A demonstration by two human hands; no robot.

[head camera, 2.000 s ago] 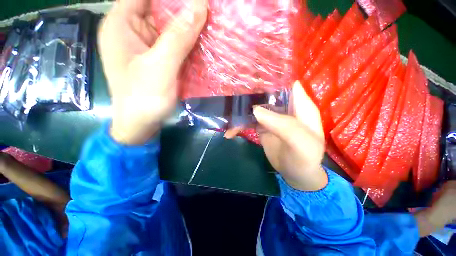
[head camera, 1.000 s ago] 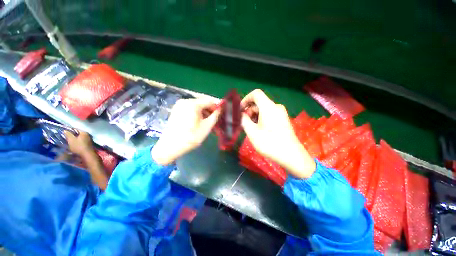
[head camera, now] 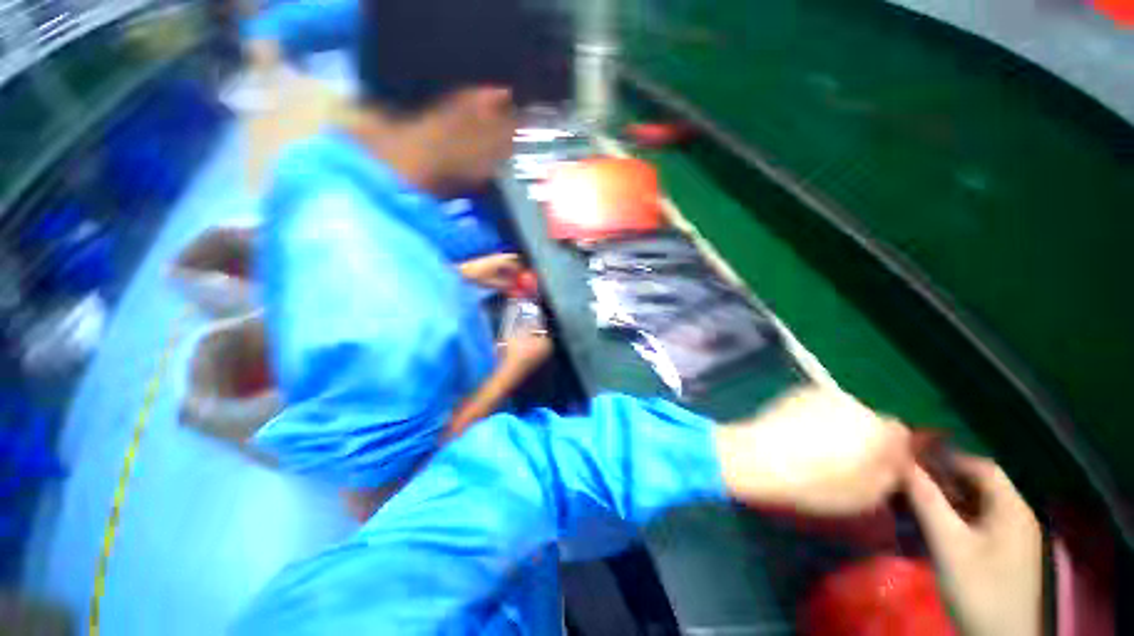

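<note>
The picture is blurred. My left hand (head camera: 821, 454) reaches in from the lower middle to the right, its fingertips closed on a dark red bubble bag (head camera: 935, 457). My right hand (head camera: 989, 540), cut off by the bottom edge, meets it there with its fingers on the same bag. Most of the bag is hidden by the fingers, and its contents cannot be seen. Other red bubble bags (head camera: 877, 599) lie on the bench below my hands. Shiny grey static-shielding bags (head camera: 678, 304) lie further along the bench.
A seated worker in a blue smock (head camera: 373, 298) is to the left, hands at the bench. A red bubble bag pile (head camera: 603, 199) lies near the worker. The green conveyor belt (head camera: 808, 186) runs beyond the pale strip. Lined cartons (head camera: 230, 373) stand on the blue floor with a yellow line.
The view has swung left, bringing the neighbouring worker and floor into sight. My hands, still together on the red bag, now appear at the lower right. The fanned bag pile is mostly out of view.
</note>
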